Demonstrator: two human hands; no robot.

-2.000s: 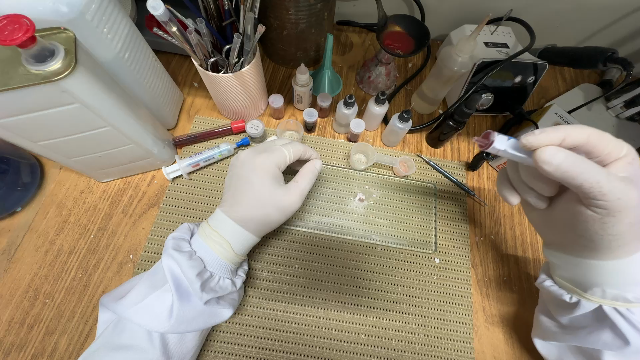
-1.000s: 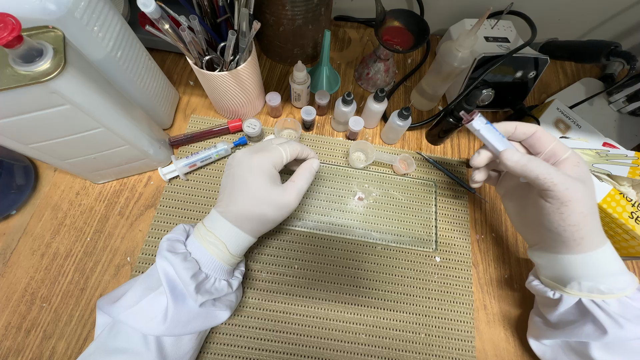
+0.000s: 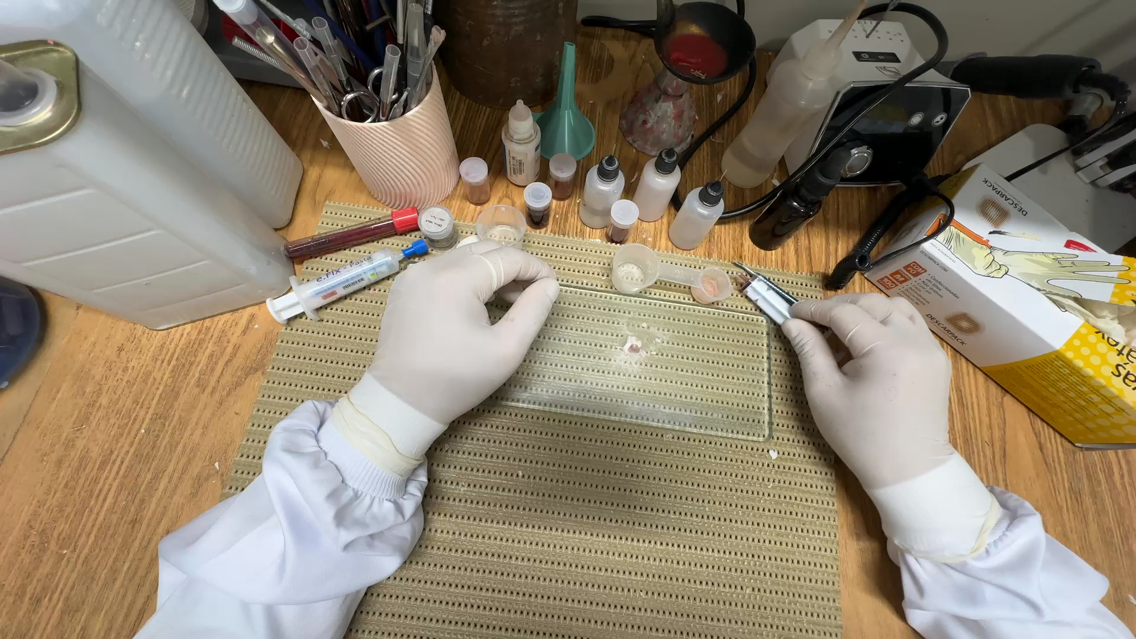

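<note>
Both my hands wear pale latex gloves. My left hand [image 3: 470, 319] rests at the left end of a glass slab [image 3: 666, 390], thumb and fingertips together; whether something small is between them is hidden. My right hand [image 3: 865, 373] holds a small white tube [image 3: 769, 299] with a dark reddish end, low over the mat beside the slab's right corner. A thin dark tool [image 3: 765, 281] lies right behind the tube. A little whitish and pink material [image 3: 634, 348] is on the slab. Behind it sits a double-ended measuring scoop [image 3: 679, 273] with powder in its cups.
Beyond the slab stand dropper bottles [image 3: 698, 216], small capped vials [image 3: 623, 220] and a green funnel [image 3: 566, 129]. A syringe [image 3: 346, 282] and a red-capped tube [image 3: 351, 234] lie left, near large white jugs [image 3: 133, 177]. A glove box [image 3: 1021, 302] is at right.
My right hand has come down and left from its raised place at the right, bringing the small tube near the slab's far right corner. My left hand has stayed in place.
</note>
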